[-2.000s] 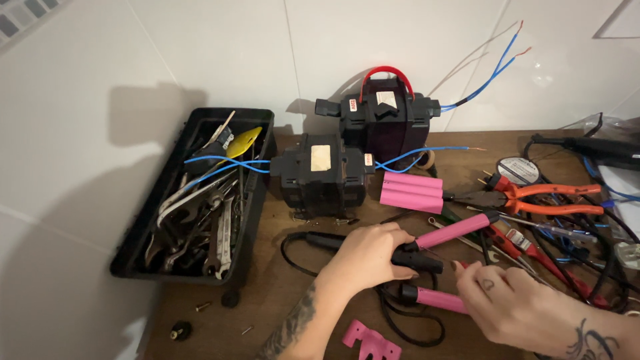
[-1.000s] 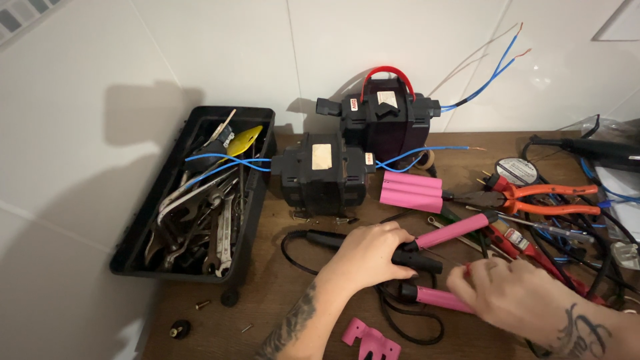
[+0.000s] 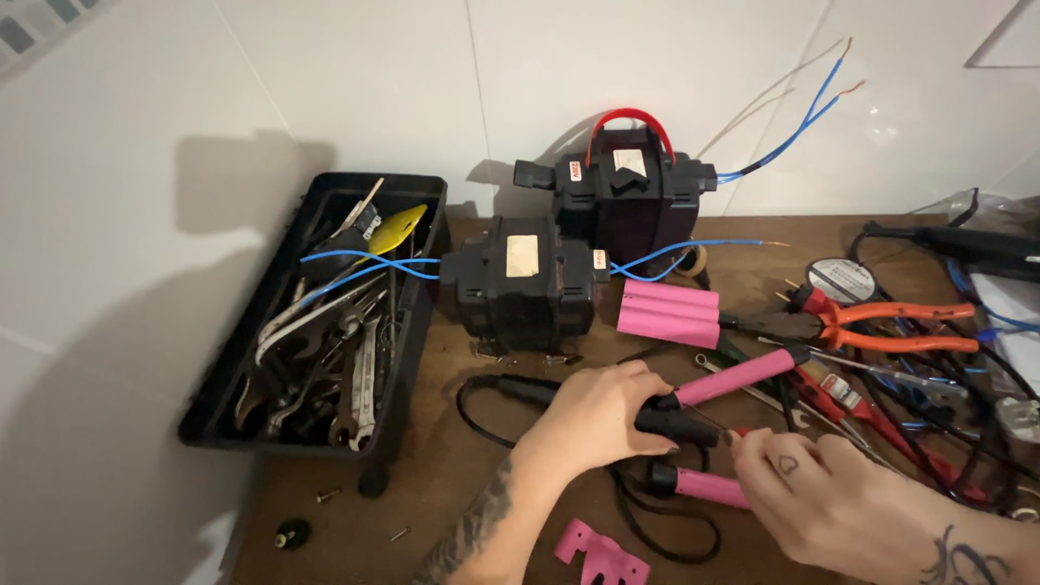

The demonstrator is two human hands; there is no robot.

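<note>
My left hand [image 3: 597, 414] grips a black plastic handle part [image 3: 678, 424] of a corded device with pink barrels. One pink barrel [image 3: 739, 376] slants up to the right from it; a second pink barrel [image 3: 711, 486] lies below, its far end behind my right hand. My right hand [image 3: 812, 487] is closed on a tool with a red handle, mostly hidden by the fingers, whose thin shaft [image 3: 715, 420] points at the black part. A black cord [image 3: 707, 552] loops beneath. A loose pink casing piece [image 3: 601, 552] lies in front, and a ridged pink piece [image 3: 669, 314] lies behind.
Two black transformers [image 3: 520, 284] [image 3: 630, 195] with blue wires stand against the tiled wall. A black tray [image 3: 422, 325] of wrenches and tools is on the left. Orange-handled pliers [image 3: 894, 325], a solder spool [image 3: 841, 280] and tangled cables crowd the right. Small screws [image 3: 328, 495] lie at the front left.
My right hand has shifted slightly while staying by the black part. My left hand keeps its hold in the same place.
</note>
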